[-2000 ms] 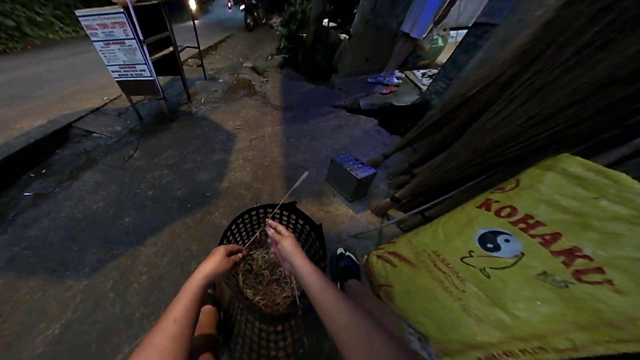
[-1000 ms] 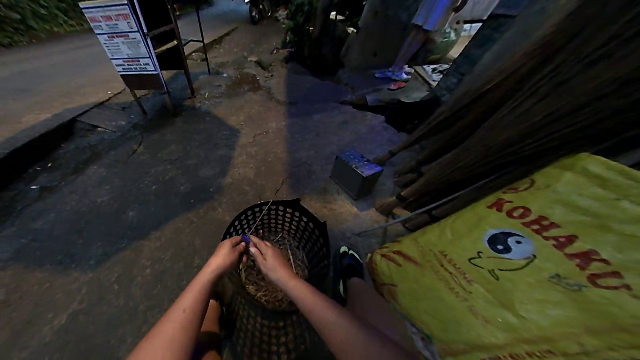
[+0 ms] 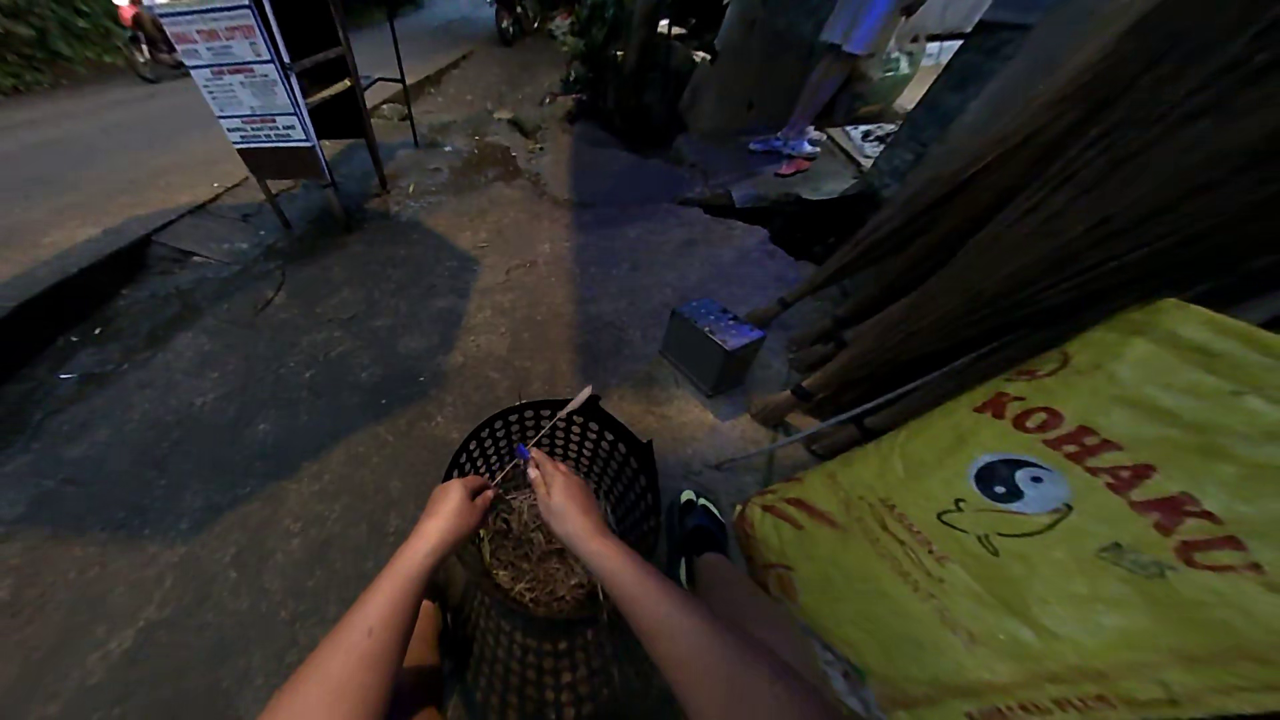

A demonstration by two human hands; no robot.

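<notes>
Over a black perforated plastic basket [image 3: 640, 480], my two hands hold a thin stalk [image 3: 547, 428] that slants up to the right and ends in a pale, narrow tip. My left hand [image 3: 455, 512] pinches its lower part. My right hand [image 3: 565, 497] grips it higher up, with a small blue object [image 3: 523, 453] at the fingertips; what that is I cannot tell. Dry brown shreds or strips [image 3: 540, 560] lie inside the basket, below the hands.
A yellow printed sack [image 3: 900, 600] lies at the right, below a row of long brooms [image 3: 960, 230]. A dark box-shaped block [image 3: 712, 345] sits on the concrete ahead. A signboard [image 3: 240, 85] stands at the upper left by the road. A person's legs [image 3: 808, 95] show at the top.
The stalk's pale tip shows above the basket rim again, angled up to the right. My hands were close together a second ago and are now slightly apart.
</notes>
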